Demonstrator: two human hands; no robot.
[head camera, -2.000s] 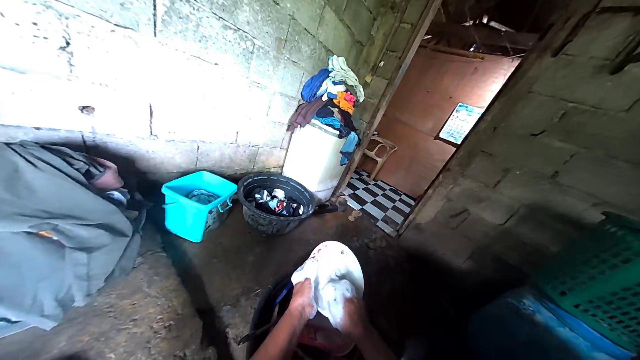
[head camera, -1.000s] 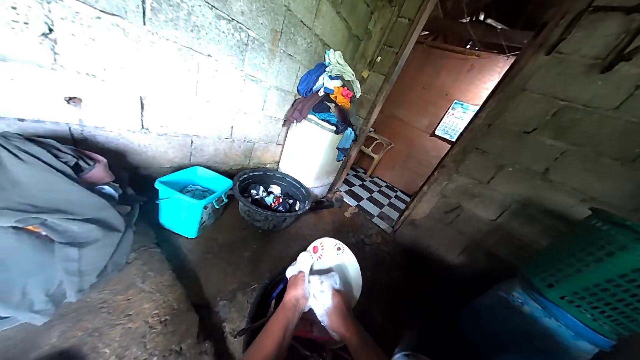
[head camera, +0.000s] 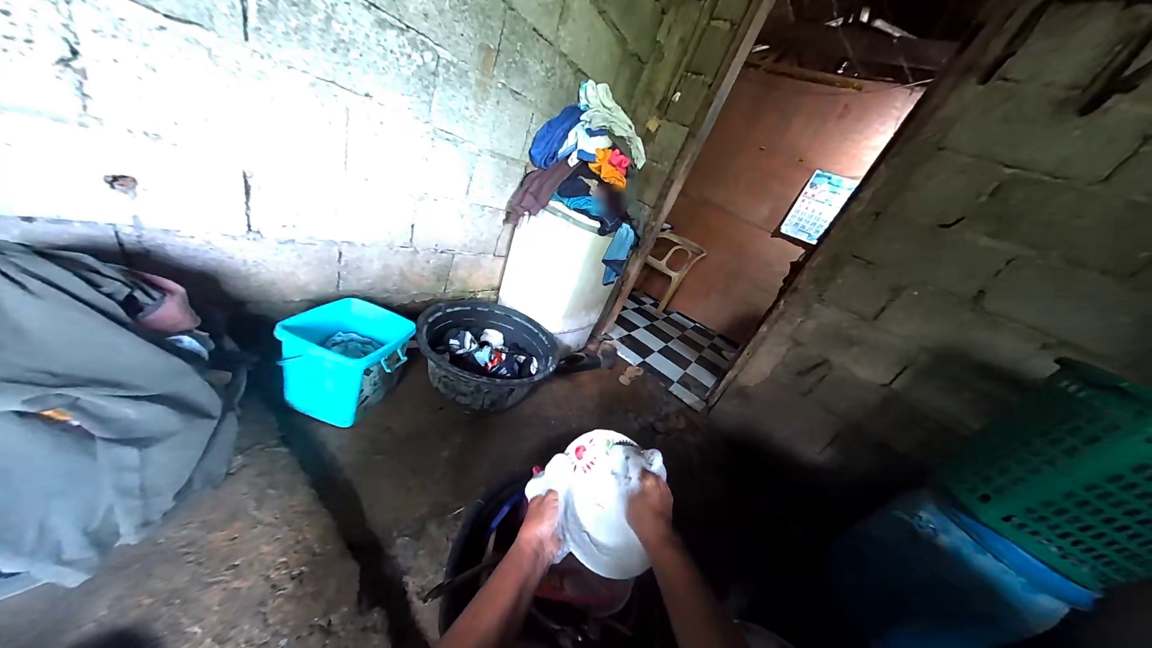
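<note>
A wet white cloth (head camera: 585, 504) is stretched between my two hands over a white round plate or lid (head camera: 605, 549) with a red printed pattern near its far edge. My left hand (head camera: 542, 522) grips the cloth on the left side. On the right, my right hand (head camera: 650, 504) is closed on the cloth's other side. Beneath them stands a dark tub (head camera: 457, 549) holding dark and reddish things that are hard to make out; my forearms hide part of it.
Beyond are a turquoise bucket (head camera: 310, 382), a black basin of clothes (head camera: 477, 391) and a white drum (head camera: 553, 270) topped with piled clothes (head camera: 585, 162). Grey cloth (head camera: 99, 405) hangs at left. A green crate (head camera: 1044, 486) rests on a blue container (head camera: 945, 576) at right, beside the doorway.
My hands have moved apart, and the white cloth that was bunched between them is now spread over the plate or lid.
</note>
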